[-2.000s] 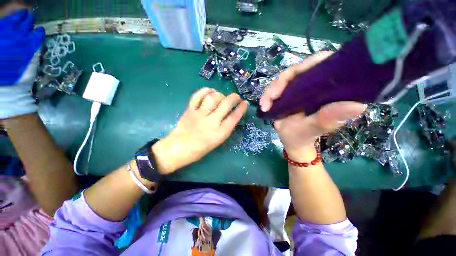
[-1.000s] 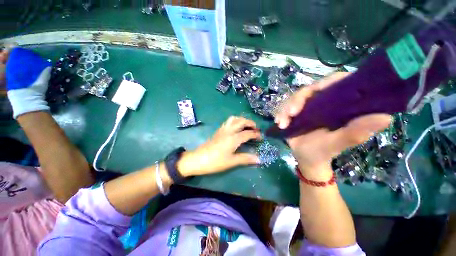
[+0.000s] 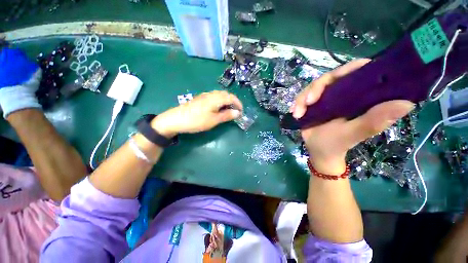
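My left hand (image 3: 197, 114) is bare, palm down, with its fingertips closed on a small silver circuit board module (image 3: 245, 121) left of the screw pile. My right hand (image 3: 338, 115) is wrapped around the large dark purple electric screwdriver (image 3: 372, 85), whose black nose points left above the bench. Loose tiny screws (image 3: 267, 149) lie below the nose. Another module (image 3: 184, 98) lies partly hidden behind my left hand. Jumbled modules (image 3: 279, 85) lie beyond the screwdriver nose, and more modules (image 3: 386, 154) lie right of my right wrist.
A white USB adapter (image 3: 124, 88) with cable lies left. White frames (image 3: 88, 47) and dark parts (image 3: 51, 69) lie farther left, by a neighbour's blue-and-white gloved hand (image 3: 19, 82). A blue-and-white box (image 3: 199, 28) stands at the back rail (image 3: 128, 32). A white cable (image 3: 422, 169) curves at right.
My left hand has moved away from the screw pile and now has a module in its fingertips. The other module, uncovered one second ago, is now partly hidden. My right hand still holds the screwdriver.
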